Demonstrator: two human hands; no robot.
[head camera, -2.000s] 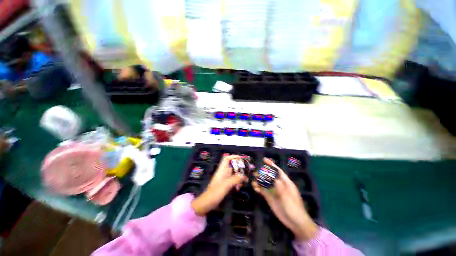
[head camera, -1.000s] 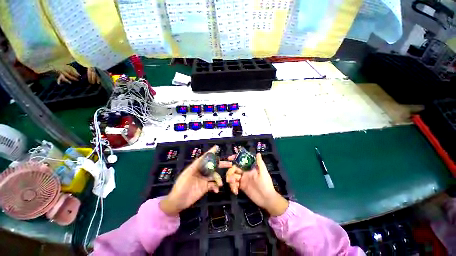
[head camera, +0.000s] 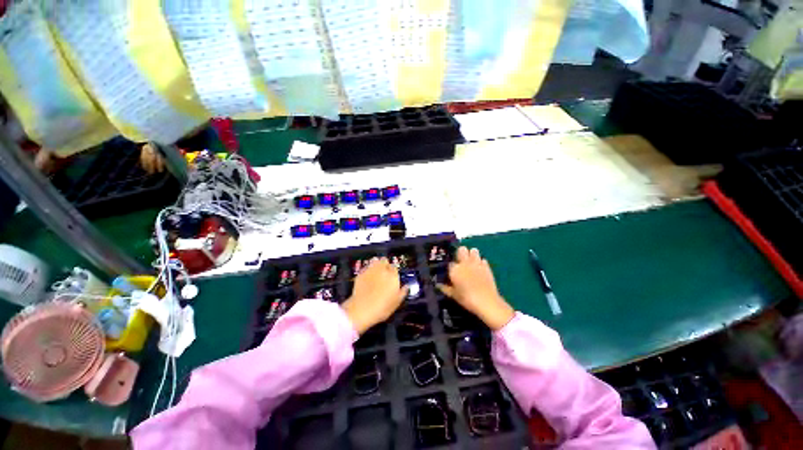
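Note:
A black foam tray (head camera: 401, 384) lies under my hands. Its back pockets hold smartwatches with lit, coloured screens (head camera: 287, 278); nearer pockets hold dark watches with shiny outlines (head camera: 425, 366). My left hand (head camera: 377, 292) is over the second row, fingers bent down, its edge beside a pale-shining watch (head camera: 411, 284). My right hand (head camera: 474, 281) is over the right side of the same row, fingertips down at a pocket. My fingers hide what they touch, so I cannot tell if either hand grips a watch.
Two rows of small blue-red screens (head camera: 350, 223) lie on a white sheet (head camera: 493, 189). Stacked black trays (head camera: 389, 145) stand behind. Cables (head camera: 220, 189), a pink fan (head camera: 53, 350) and a yellow basket (head camera: 136, 330) are left. A pen (head camera: 545, 283) lies right. Another person's hand (head camera: 151, 158) shows back left.
Both hands have turned from palms up, each showing a watch, to palms down at the tray pockets. They have moved slightly apart. The camera view has shifted.

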